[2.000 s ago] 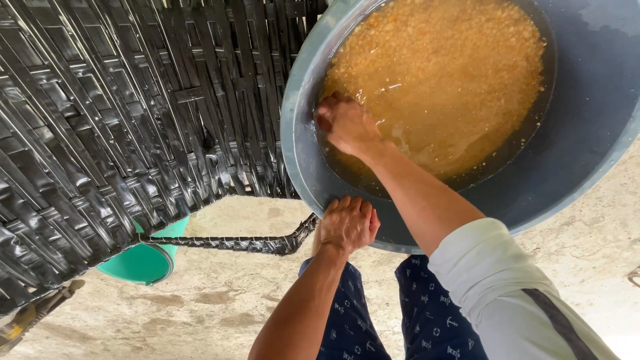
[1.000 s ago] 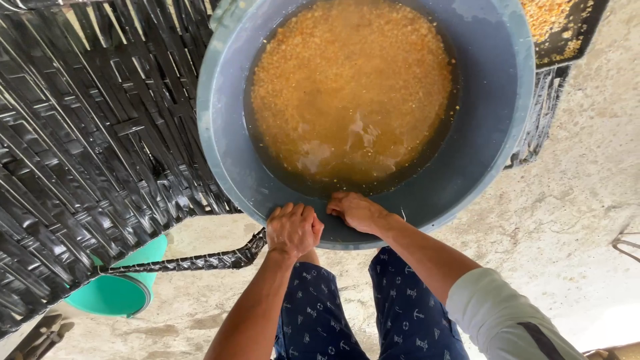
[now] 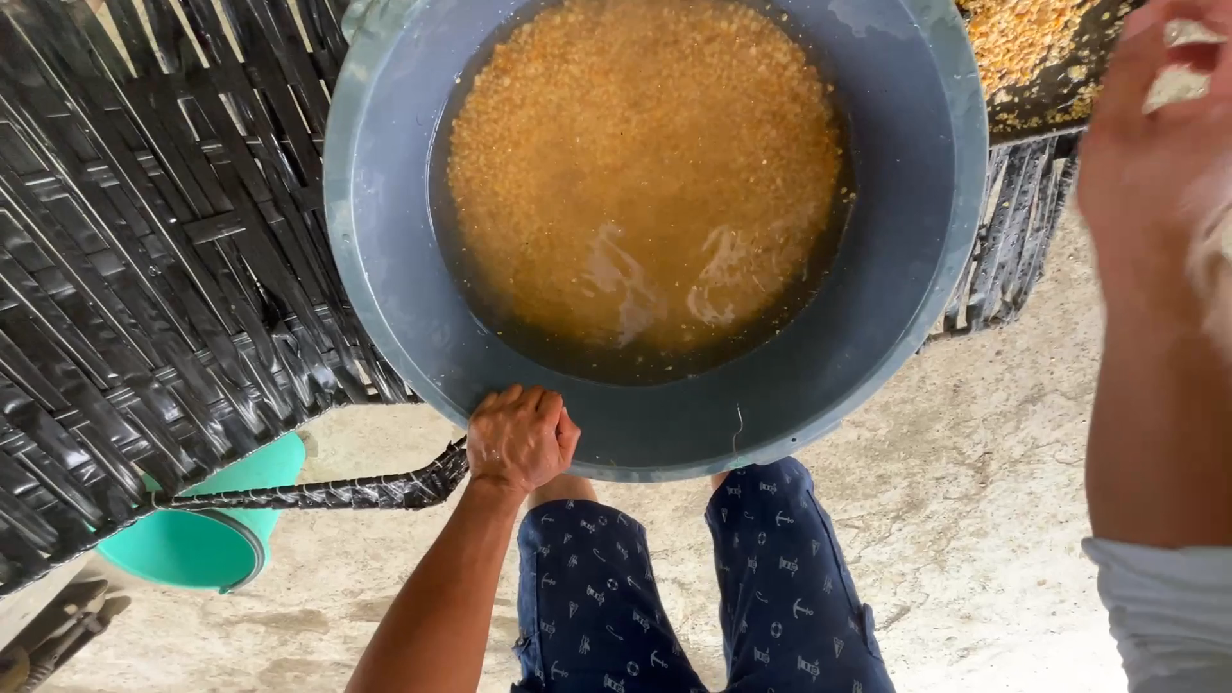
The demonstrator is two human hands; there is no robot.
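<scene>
A large grey-blue plastic basin [image 3: 895,221] holds cloudy water over a bed of yellow-orange kernels or grain [image 3: 654,144], which look like cracked corn. My left hand [image 3: 520,438] grips the basin's near rim, left of the middle. Away from the basin, my right hand [image 3: 1160,144] is raised at the upper right edge of the view, blurred and partly cut off. Its fingers look bent, and whether they hold anything is not clear. A thin strand [image 3: 739,428] clings to the basin's inner wall near the front.
Black woven furniture [image 3: 173,221] of plastic strips stands at left, with a wrapped bar [image 3: 318,493] reaching the basin. Below it a green bucket [image 3: 192,549] lies tipped on the concrete floor [image 3: 991,481]. A dark tray of yellow grain [image 3: 1020,48] sits at upper right.
My right hand was in the water, then at the near rim beside my left hand; now it is off the basin, up at the right. My left hand has stayed on the rim.
</scene>
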